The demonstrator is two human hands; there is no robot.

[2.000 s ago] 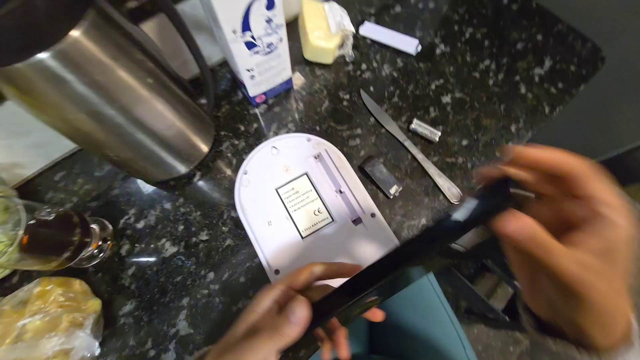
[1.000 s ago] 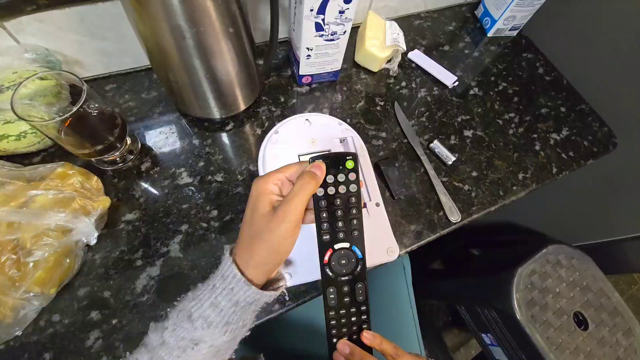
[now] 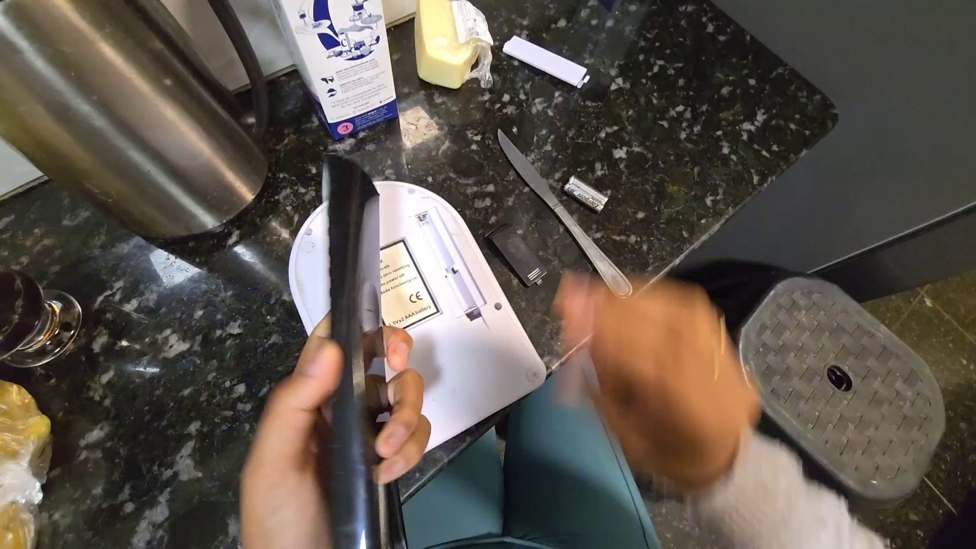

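My left hand grips a black remote control on its edge, held up over a white kitchen scale. The scale lies upside down, its long battery compartment uncovered. My right hand is blurred, to the right of the scale near the counter's edge; whether it holds anything cannot be told. A small black battery cover lies beside the scale. Right of it are a table knife and AAA-type batteries. A narrow white cover lies farther back.
A steel jug, a printed carton and wrapped butter stand at the back. A stemmed glass and a bag of yellow food are at left. Beyond the counter edge stands a step stool.
The remote has turned from buttons facing up onto its edge. My right hand has moved from the remote's lower end to the right, away from it. The view has shifted.
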